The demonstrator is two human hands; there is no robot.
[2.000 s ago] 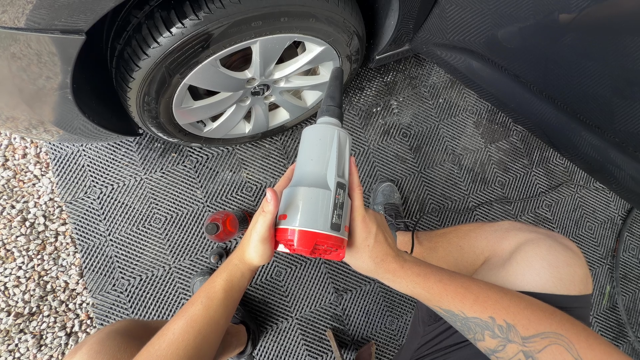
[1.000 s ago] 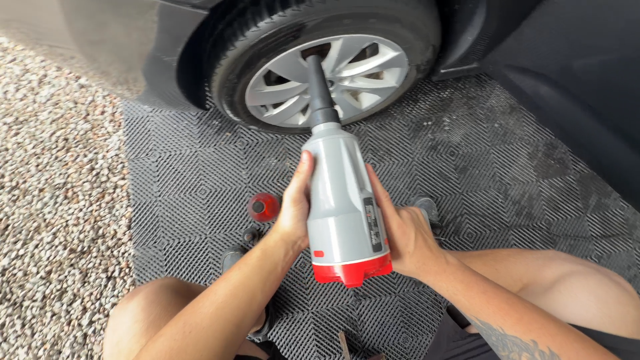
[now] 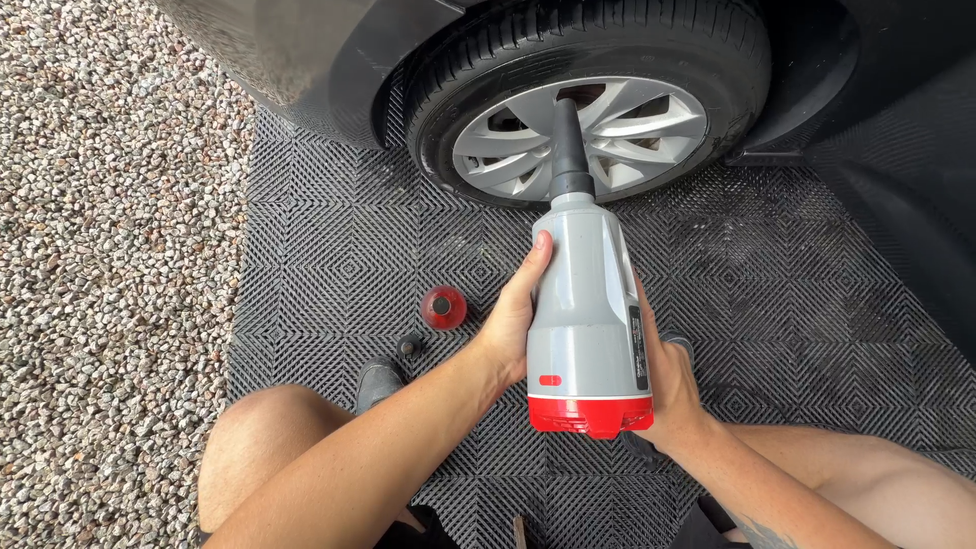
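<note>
A grey and red handheld air blower [image 3: 583,320] is held between my two hands. My left hand [image 3: 517,309] presses on its left side, thumb on the grey housing. On the right side is my right hand [image 3: 667,374], its fingers mostly hidden behind the body. The black nozzle [image 3: 568,145] points away from me, its tip in front of an opening between spokes of the silver alloy wheel [image 3: 648,137]; whether it touches cannot be told. A black tire [image 3: 740,69] surrounds the wheel.
A red bottle with a black cap [image 3: 455,309] stands on the dark ribbed floor mat [image 3: 328,282], beside a smaller black-topped item [image 3: 409,346]. Gravel [image 3: 114,267] lies left of the mat. The car's dark bodywork [image 3: 297,53] spans the top. My shoe [image 3: 377,381] is near the bottles.
The nozzle has shifted from the wheel's right edge to an opening at its upper part. Both hands have kept hold of the blower. The view has shifted and come closer to the wheel.
</note>
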